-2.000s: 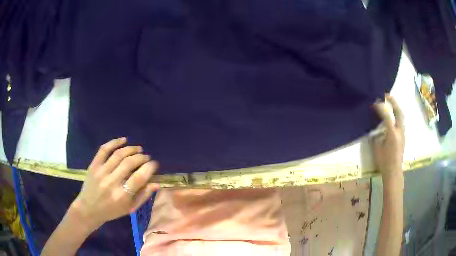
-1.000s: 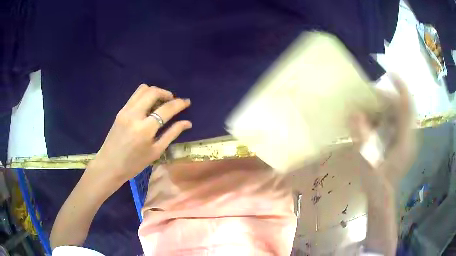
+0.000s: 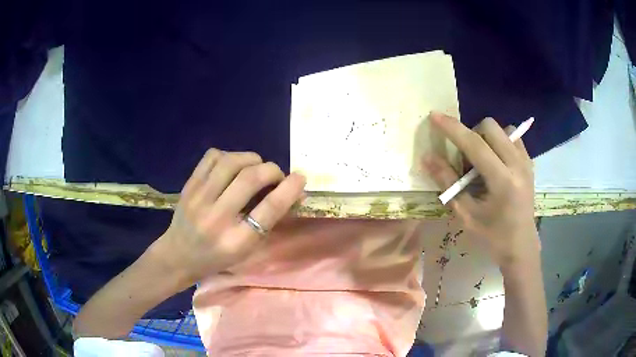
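The navy jacket body lies spread over the table, its lower edge along the table's front edge. The cream card template, with small corner notches and scribbled marks, lies flat on the cloth with its lower side at that edge. My left hand, with a ring, has its fingertips at the template's lower left corner and the cloth edge. My right hand holds the white marking pen between its fingers, while a fingertip rests on the template's right part.
The table's worn yellowish front edge runs across the view. A blue crate rim with navy cloth is below the table at left. A peach-pink garment is in front of me. White tabletop shows at right.
The template has come from the right, first raised and blurred in my right hand, and now lies on the cloth. My left hand has moved right to its corner. The pen now shows clearly.
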